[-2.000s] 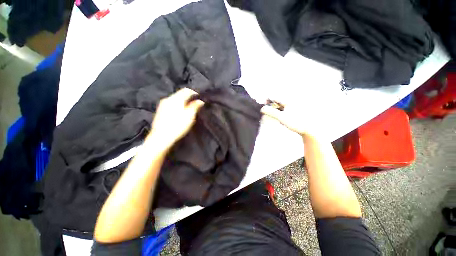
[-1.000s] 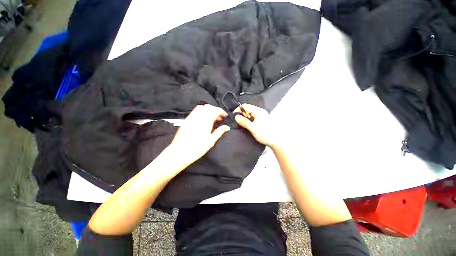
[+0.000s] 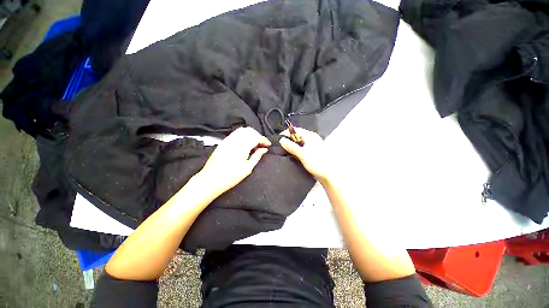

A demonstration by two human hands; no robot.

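Observation:
The black jacket (image 3: pixel 198 66) lies spread on the white table in front of me, with light lint specks on it. My left hand (image 3: pixel 235 157) pinches the dark cloth near the jacket's middle. My right hand (image 3: pixel 306 150) is close beside it, fingertips at the same spot, with small thread snips (image 3: pixel 293 133) mostly hidden in its fingers. A dark cord loop (image 3: pixel 274 118) stands up just above the fingertips. The front zip (image 3: pixel 343 97) runs as a light line up to the right. Any thread end is too small to see.
The white table (image 3: pixel 385 174) has a pile of black garments (image 3: pixel 493 90) at the right. More dark garments (image 3: pixel 45 90) hang over a blue crate (image 3: pixel 78 79) at the left. A red stool (image 3: pixel 466 264) stands below the table's right front edge.
My hands have come together at the cord loop, where two seconds ago they were apart. Since one second ago they have barely moved; the view has shifted slightly.

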